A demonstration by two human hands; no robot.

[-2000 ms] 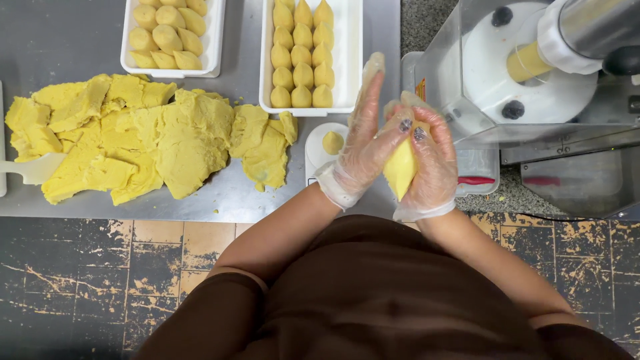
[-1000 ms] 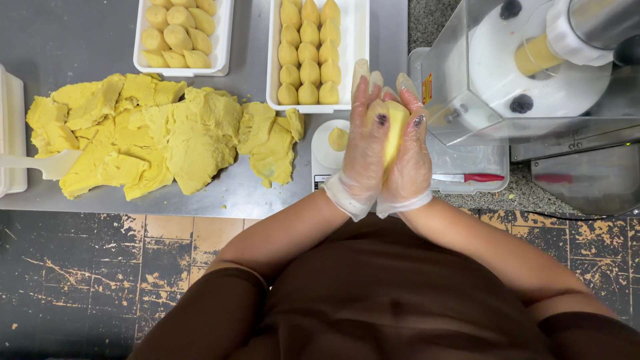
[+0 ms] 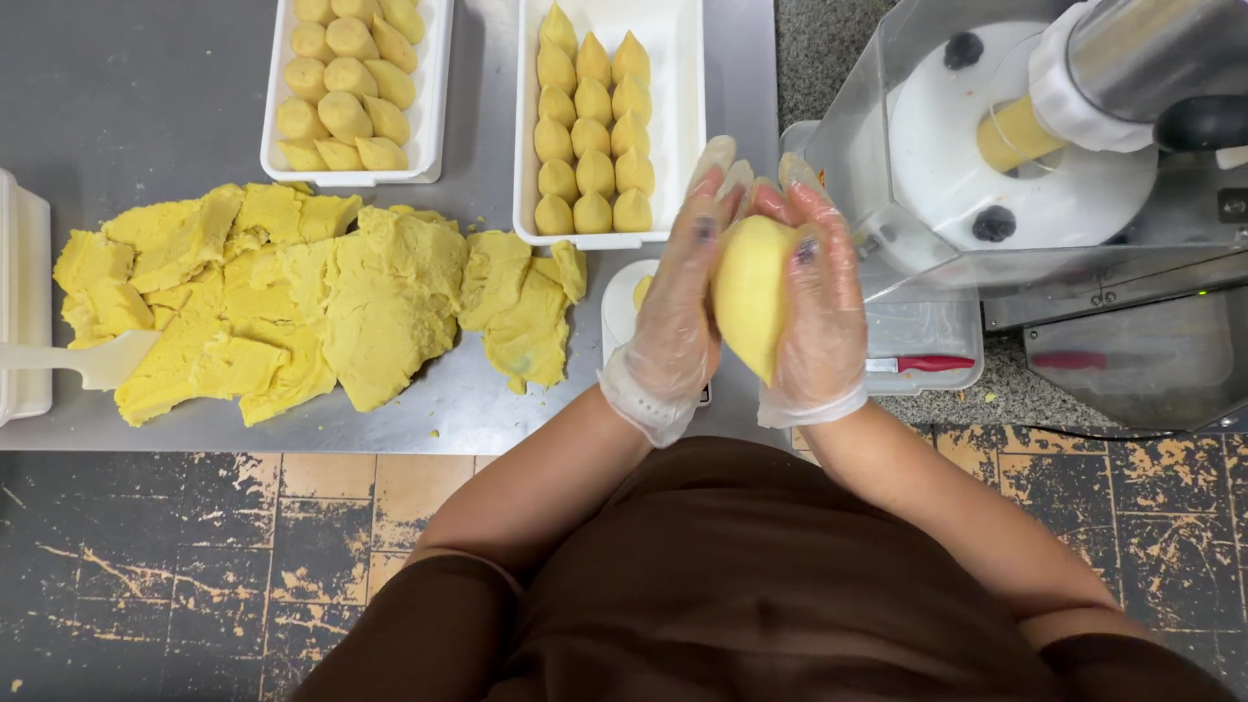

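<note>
A teardrop-shaped piece of yellow dough (image 3: 753, 292) is pressed between my two palms, its pointed end toward my body. My left hand (image 3: 678, 292), in a clear plastic glove, lies along its left side. Along the right side is my right hand (image 3: 819, 292), gloved the same way. Just beyond my left hand, a white tray (image 3: 673, 117) holds rows of pointed dough pieces (image 3: 592, 146). A small white scale (image 3: 621, 304), partly hidden by my left hand, carries a bit of dough. Farther left on the metal table lies a large heap of yellow dough (image 3: 380, 302).
Another white tray (image 3: 434, 117) with shaped dough stands at the upper left. A white scraper (image 3: 112, 361) touches the heap beside a white container (image 3: 24, 302). At right are a machine with a clear guard (image 3: 858, 127) and a red-handled knife (image 3: 931, 363) on a plastic lid or tray.
My hands have stayed around the dough piece while turning it. It was mostly covered by my fingers a second ago and now shows more between my palms.
</note>
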